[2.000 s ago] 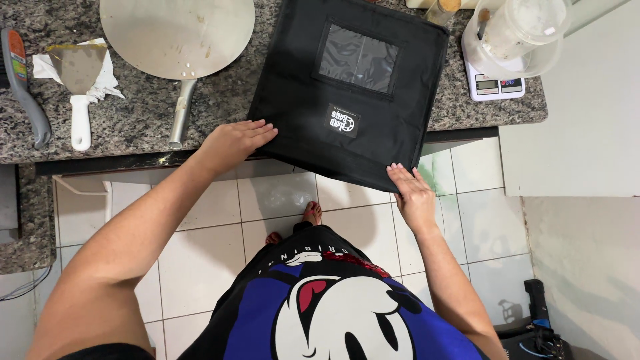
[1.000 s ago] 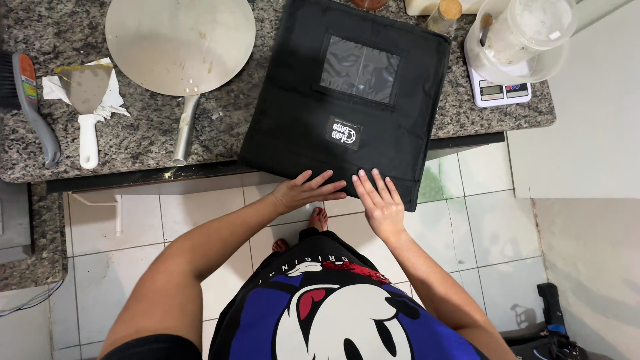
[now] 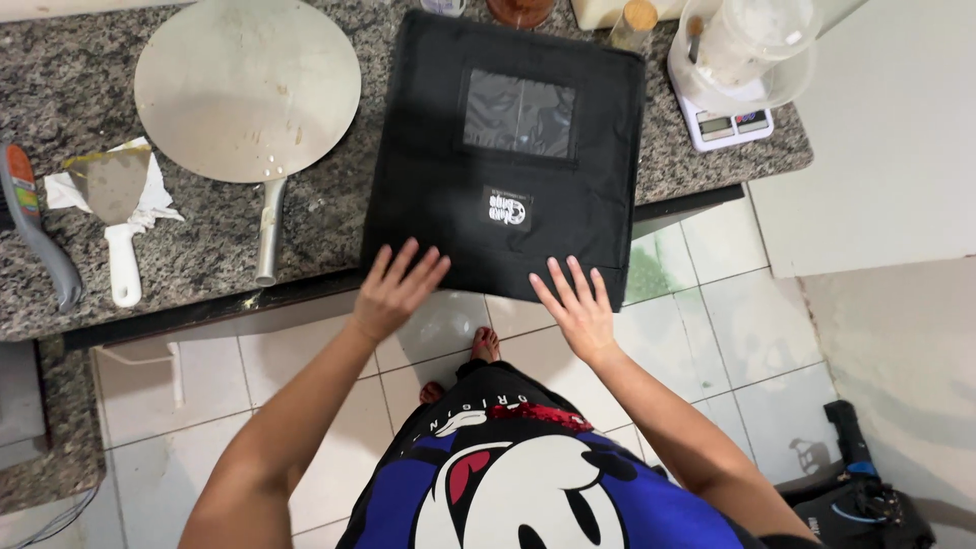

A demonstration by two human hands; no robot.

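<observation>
A square black fabric bag (image 3: 435, 164) with a clear plastic window and a printed patch lies on the granite counter, its near edge jutting past the counter's front. My left hand (image 3: 398, 290) rests with fingers spread on the bag's near left corner. Near its right corner, my right hand (image 3: 576, 305) lies flat with fingers apart. Both palms are towards the bag; neither hand grips it. To the left of the bag is a round metal pizza peel (image 3: 248, 91) with a tubular handle pointing towards me.
A scraper (image 3: 122, 259) lies on crumpled white paper beside a grey-handled brush (image 3: 42, 244) at the left. On the right, plastic containers (image 3: 789, 88) stand on a white kitchen scale (image 3: 732, 131). A cork-topped glass jar (image 3: 633, 27) is behind the bag. The granite counter (image 3: 320, 221) ends at my front.
My hands were close together at the middle of the bag's near edge a second ago; now they are apart, the left one moved left. The bag stays on the counter.
</observation>
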